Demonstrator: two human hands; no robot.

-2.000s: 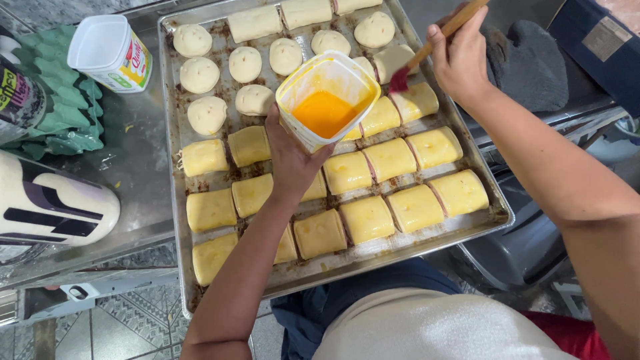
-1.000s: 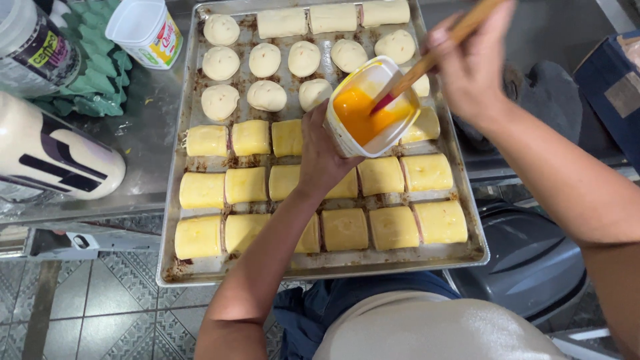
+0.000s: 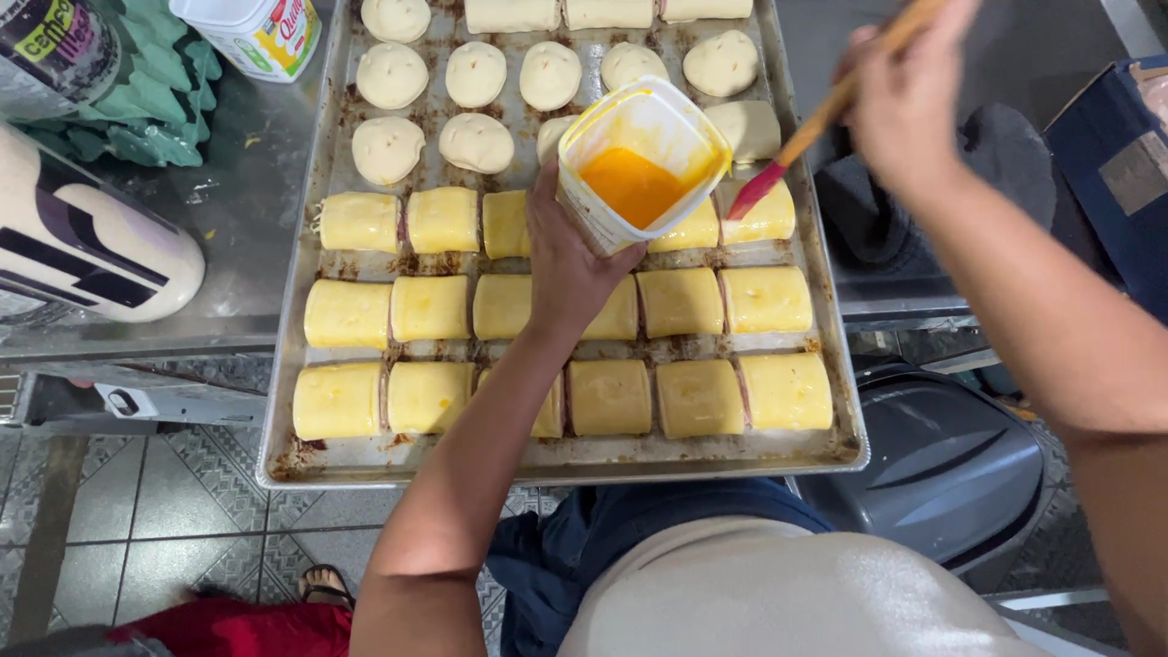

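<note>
My left hand (image 3: 577,265) holds a white plastic tub (image 3: 639,173) with orange-yellow liquid over the middle of a metal baking tray (image 3: 566,470). My right hand (image 3: 908,105) grips the wooden handle of a pastry brush (image 3: 821,114). The brush's red head touches a glossy filled dough piece (image 3: 762,212) near the tray's right side. Several rows of cut dough pieces (image 3: 347,313) below the tub look yellow and coated. Pale round dough pieces (image 3: 392,75) and pale dough rolls (image 3: 610,11) lie farther up. The tub and my left arm hide some pieces.
On the steel counter (image 3: 246,196) at left are a second plastic tub (image 3: 260,32), green egg cartons (image 3: 151,87) and a cream container (image 3: 87,233). A dark cloth item (image 3: 995,182) and a blue box (image 3: 1118,173) are at right. A person's foot (image 3: 324,584) shows at lower left.
The brush was at the dough two seconds ago, then dipped in the tub's liquid one second ago. Now it is out of the tub and on a dough piece at right. The foot has come into view.
</note>
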